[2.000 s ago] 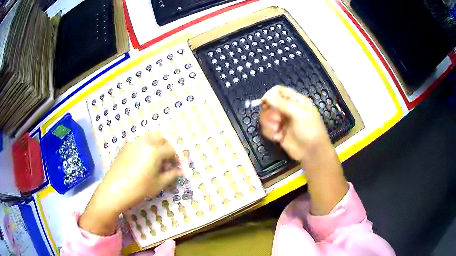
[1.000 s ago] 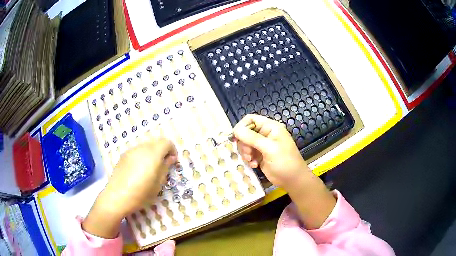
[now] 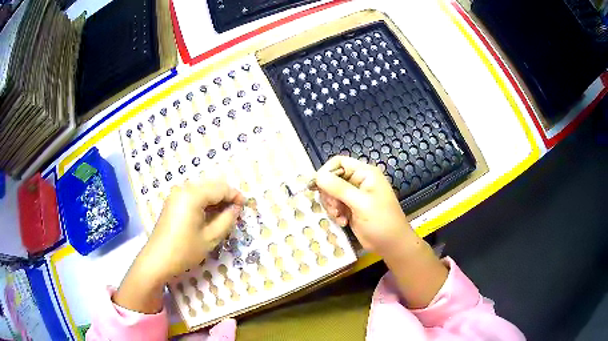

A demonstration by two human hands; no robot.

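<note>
A pale slotted board (image 3: pixel 223 296) lies in front of me, with rows of dark round-headed pieces (image 3: pixel 213 122) on its upper part and a loose pile of small ring-like metal parts (image 3: pixel 235 248) on its lower part. My left hand (image 3: pixel 190 226) is over the board beside the pile, thumb and fingertips close together; whether they grip a part is too small to tell. My right hand (image 3: pixel 360 200) is over the board's right edge and holds a slim metallic hand piece (image 3: pixel 337 172), its tip pointing left over the slots. A small dark part shows near the tip.
A black pocket tray (image 3: pixel 393 120) with bright parts in its upper rows lies on cardboard at right. A blue bin (image 3: pixel 93 203) of silver pieces and a red bin (image 3: pixel 38 212) stand at left. Stacked cardboard layers (image 3: pixel 37 86) and other black trays (image 3: pixel 117 53) lie farther out.
My right hand has moved from the black tray left and down to the board. My left hand has lifted slightly from the loose pile, its fingertips now just above it.
</note>
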